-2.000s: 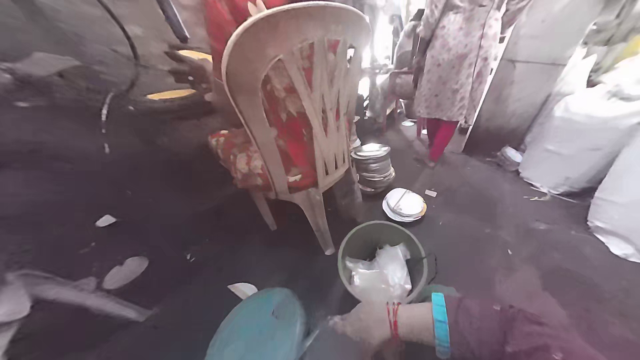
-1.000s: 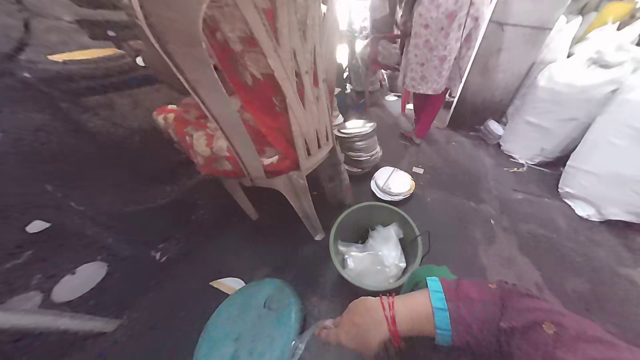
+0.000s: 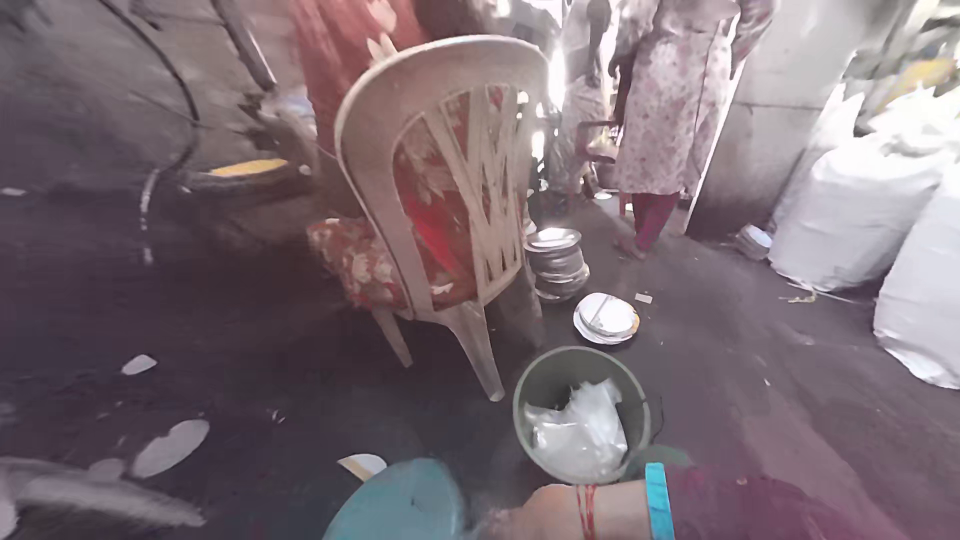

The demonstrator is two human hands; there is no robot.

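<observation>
My right hand [image 3: 536, 517] comes in from the bottom right, in a maroon sleeve with a turquoise cuff and red threads at the wrist. Blurred fingers reach toward the edge of a teal round lid or stool top [image 3: 409, 502]; whether they hold anything is unclear. Just beyond the wrist stands a green bucket [image 3: 525, 442] with a crumpled clear plastic bag [image 3: 581, 435] inside. My left hand is out of the frame.
A person in red floral cloth sits on a plastic chair [image 3: 367, 150] ahead. Behind the bucket are stacked plates [image 3: 606, 319] and metal dishes [image 3: 556, 262]. White sacks [image 3: 847, 210] line the right. Another person [image 3: 667, 112] stands farther back.
My right hand has moved lower in the view, partly past the bottom edge. The view has shifted, and the chair sits farther right than one second ago.
</observation>
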